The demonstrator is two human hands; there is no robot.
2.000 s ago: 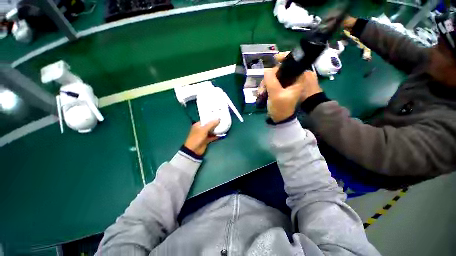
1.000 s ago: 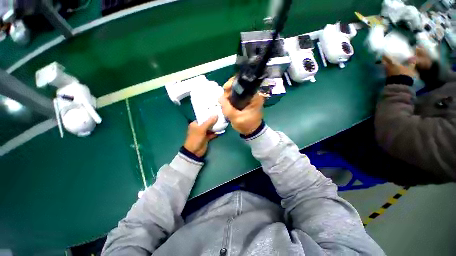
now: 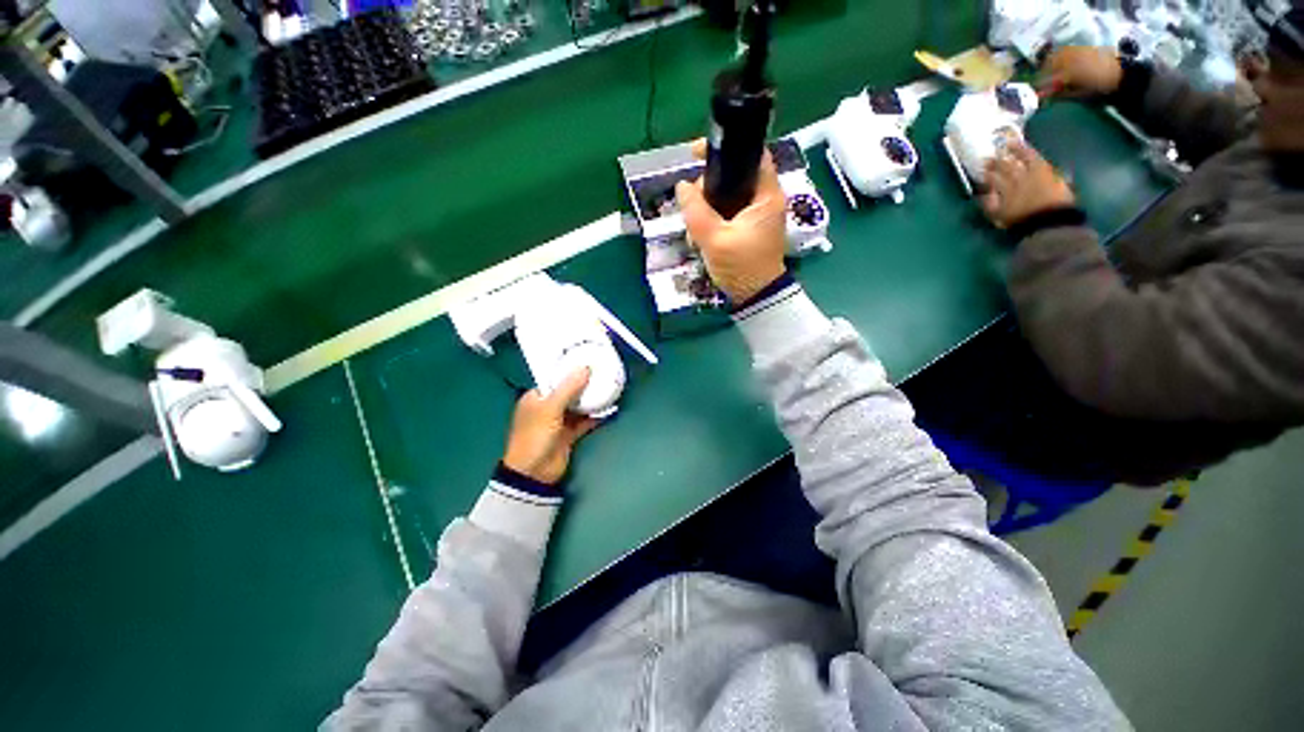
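Observation:
A white security camera lies on the green bench in front of me, its arm pointing up-left and a thin antenna at its right side. My left hand holds its rounded head, thumb on top. My right hand grips the black electric screwdriver, held upright over the grey screw feeder. The screwdriver's lower end is hidden by my hand and the feeder's opening is partly covered.
Another white camera lies at the left. White cameras with black lens fronts, one of them, stand at the right. A person's hand touches one there. Black gridded trays lie on the far bench.
My right hand and the screwdriver have moved from the camera up and right to the feeder. My left hand still holds the camera. The other person's hands are now on a nearer camera.

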